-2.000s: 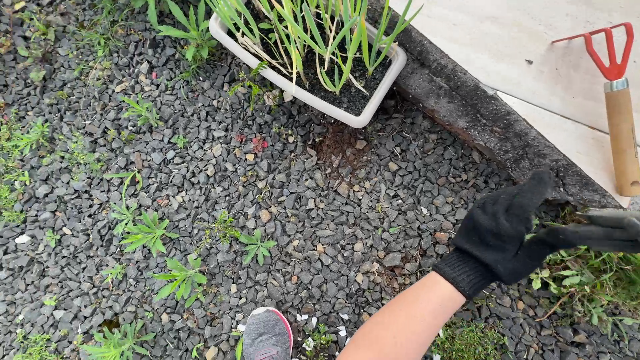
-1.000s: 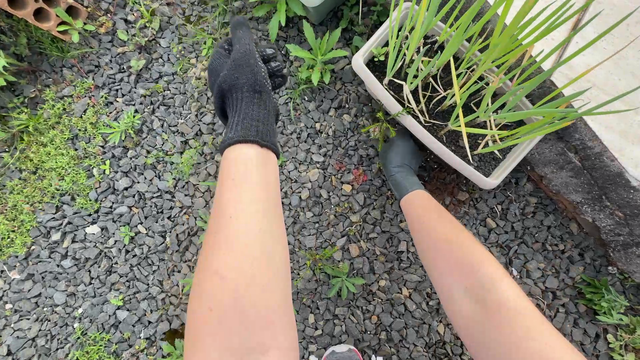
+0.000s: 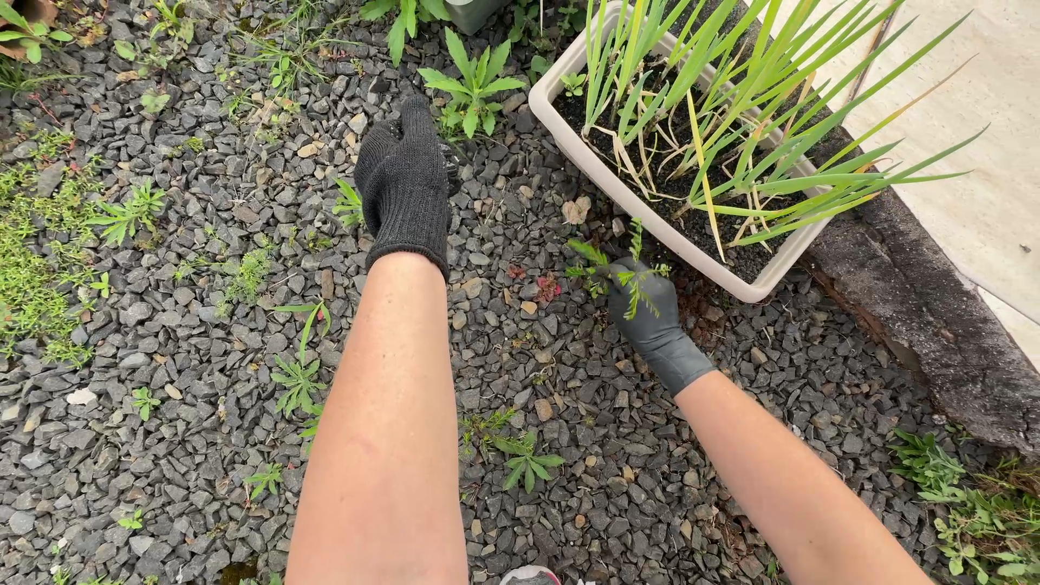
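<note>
My left hand [image 3: 409,183], in a black knit glove, is over the gravel, close to a leafy weed [image 3: 471,85]; its fingertips are hidden beneath it, so whether it grips anything does not show. My right hand [image 3: 650,313], in a smooth dark grey glove, has its fingers closed on a small feathery-leaved weed [image 3: 638,280] beside the long planter [image 3: 650,213]. Green, strappy plants [image 3: 723,138] grow from dark soil in that planter. A small red-leaved plant [image 3: 548,288] lies left of my right hand.
Grey gravel [image 3: 203,390] with scattered weeds [image 3: 298,383] surrounds my arms. A dark, rough edging [image 3: 918,301] separates it from pale paving [image 3: 959,187]. Part of a grey container [image 3: 473,12] shows at the top, low green growth [image 3: 36,260] at the left, and a shoe tip [image 3: 530,576] at the bottom.
The view has shifted. Two seconds ago one gloved hand was near the edging; now both arms reach forward. Since one second ago, the feathery weed has come into plain view in my right hand.
</note>
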